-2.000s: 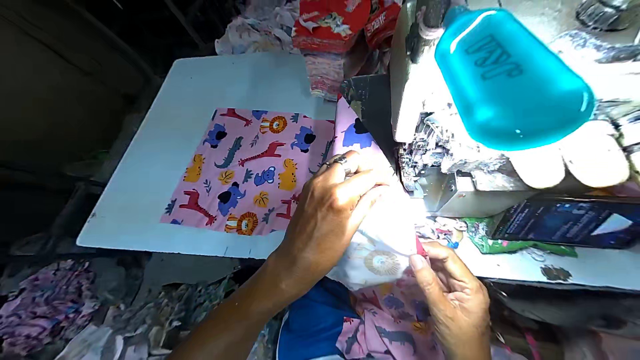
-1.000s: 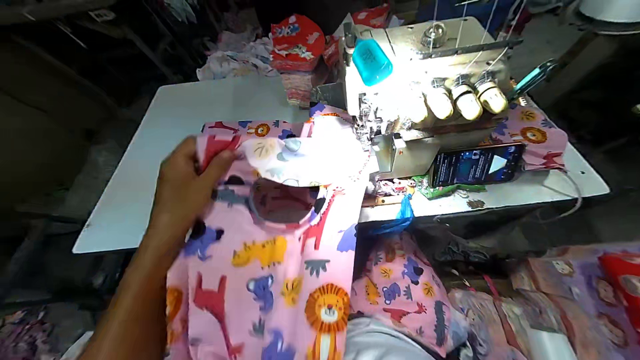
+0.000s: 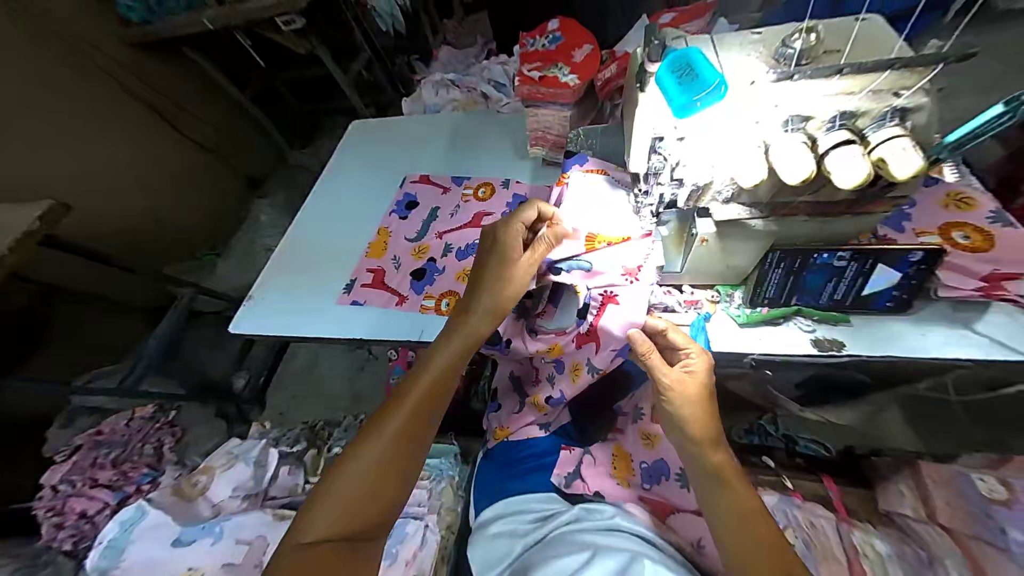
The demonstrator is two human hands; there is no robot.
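A pink animal-print fabric garment piece hangs from the table edge toward my lap, its upper part at the needle area of an overlock sewing machine. My left hand pinches the cloth left of the machine's presser area, beside a round neck opening. My right hand holds the cloth's right edge between thumb and fingers, just below the machine. Another pink printed panel lies flat on the white table. More pink printed cloth rests on my lap.
A smartphone leans against the machine base, with a green cloth strip before it. Stacked red cloth pieces stand behind the table. Pink printed cloth lies at the far right. Fabric piles cover the floor at left.
The garment piece, held up in front by my left hand a second ago, is now lower and against the machine. My right hand has come back into view and holds its edge.
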